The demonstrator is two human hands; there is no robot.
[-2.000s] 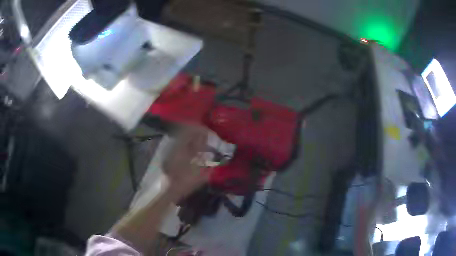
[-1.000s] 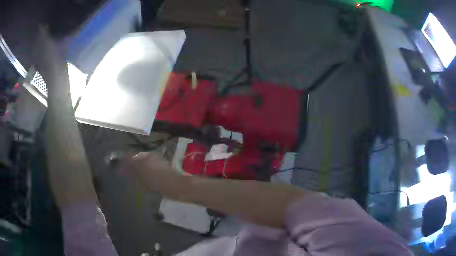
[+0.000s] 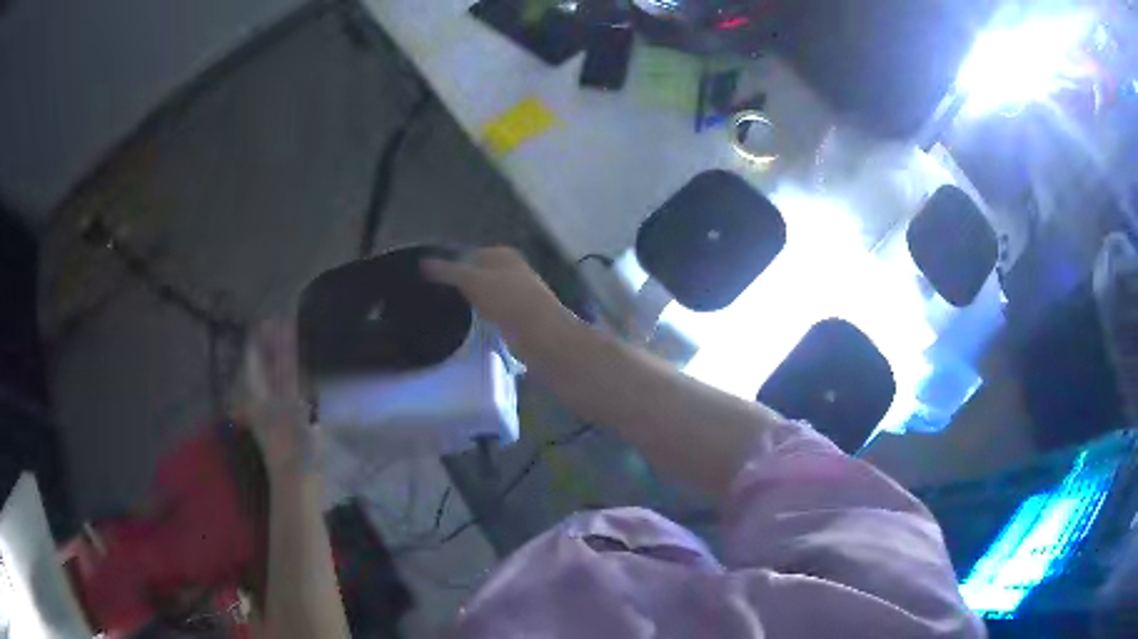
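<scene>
A white box-shaped projector with a black rounded-square top (image 3: pixel 387 308) is held in the air between my two bare hands, above the floor and left of the bench. My left hand (image 3: pixel 275 381) is blurred and lies against its left side. My right hand (image 3: pixel 493 287) grips the right edge of its top, with fingertips on the black surface. The palms and most of the fingers' undersides are hidden.
The white bench (image 3: pixel 574 175) bears three more black-topped units, a yellow label (image 3: pixel 518 126), a tape roll (image 3: pixel 754 136) and a bright lamp (image 3: pixel 1023 63). The red rig (image 3: pixel 162 537) is at lower left. A teal crate (image 3: pixel 1061 524) is at lower right.
The view has swung right towards the bench, and the red rig now sits at lower left. Both hands now hold a projector; a second ago neither hand visibly held one.
</scene>
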